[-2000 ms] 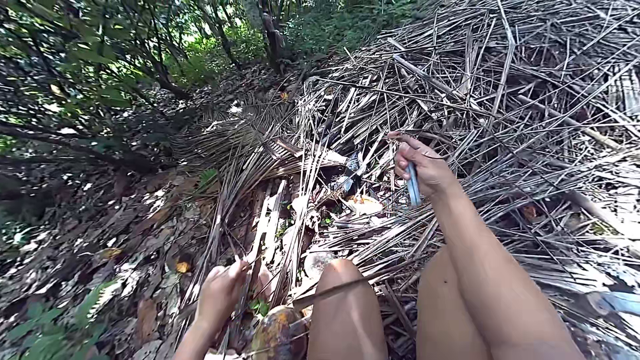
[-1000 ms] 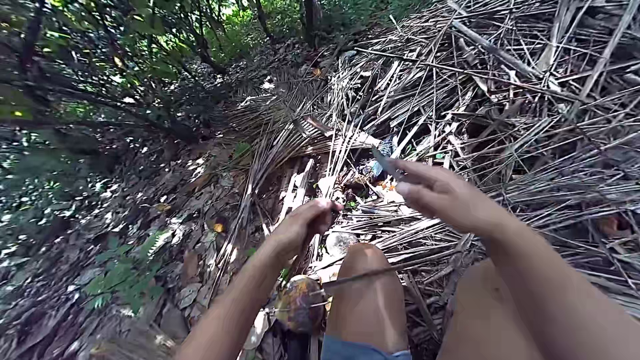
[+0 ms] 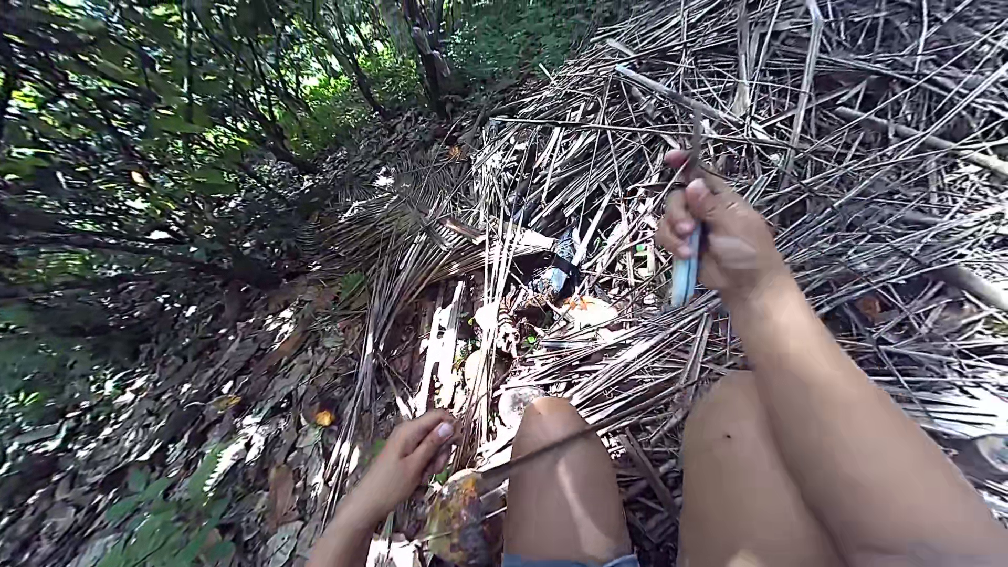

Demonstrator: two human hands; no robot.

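My right hand (image 3: 720, 228) is closed around a knife with a pale blue handle (image 3: 686, 272), raised above the dry palm fronds at the right, its thin blade pointing up. My left hand (image 3: 421, 457) is low, near the frond strips beside my left knee, its fingers curled; whether it pinches a strip cannot be told. A thin brown strip (image 3: 551, 450) lies across my left thigh. Beside that leg, below my left hand, is a mottled yellow-brown object (image 3: 457, 520), perhaps a leaf or husk.
Dry palm fronds (image 3: 850, 236) are heaped ahead and to the right. A dark and blue object (image 3: 555, 272) lies among them, near a pale round piece (image 3: 591, 312). Leaf litter (image 3: 260, 386) covers the left slope below green shrubs (image 3: 181, 142). A fern (image 3: 173, 504) grows at lower left.
Between one second ago and now, my hands have moved apart: the right hand with the knife went up and right, and the left went down and left.
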